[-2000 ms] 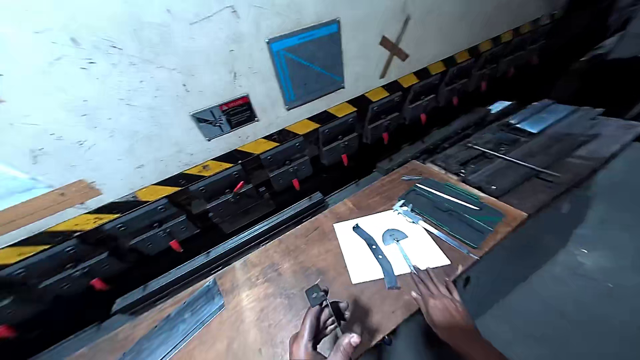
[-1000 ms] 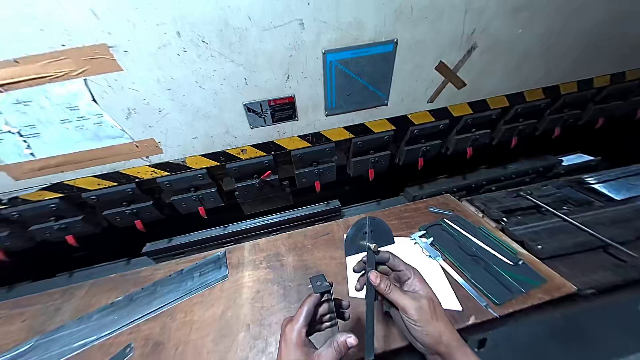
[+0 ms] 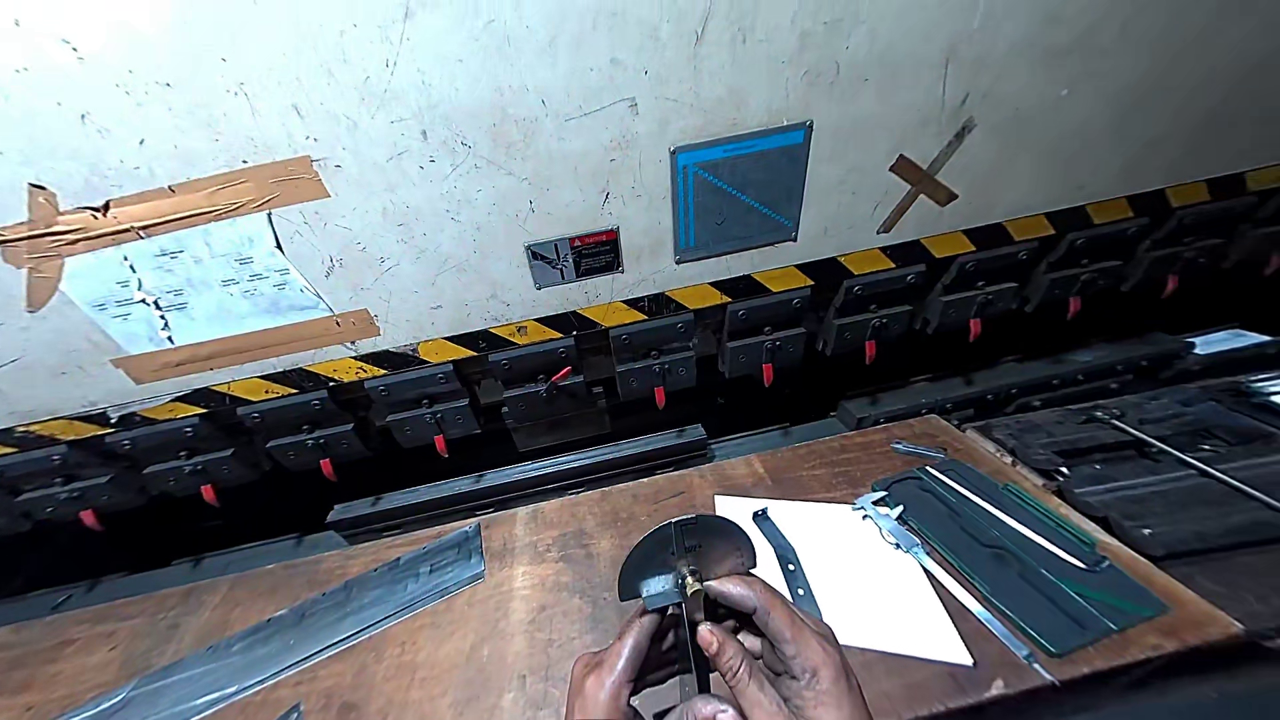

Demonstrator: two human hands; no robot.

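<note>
A steel protractor with a half-round head (image 3: 690, 555) and a narrow arm is held up over the wooden table, a small brass-coloured knob at its pivot. My right hand (image 3: 775, 640) grips it at the knob and arm. At the head's lower left, my left hand (image 3: 625, 665) holds a small metal piece (image 3: 660, 592) against the protractor. Its fingers are partly hidden. A dark flat metal strip with holes (image 3: 788, 565) lies on white paper (image 3: 880, 590) to the right. Beside the paper, a caliper (image 3: 950, 585) rests partly against a dark green case (image 3: 1020, 550).
Long bent sheet-metal pieces (image 3: 300, 630) lie on the left of the wooden table (image 3: 540, 560). Behind it runs a press brake's row of clamps (image 3: 655, 360) with red levers under a striped edge. A thin metal rod (image 3: 1190, 460) lies at the right.
Two seconds ago the protractor lay on the paper under my right hand; it was lifted, and now its head is turned face-up to view. My two hands have come together at it.
</note>
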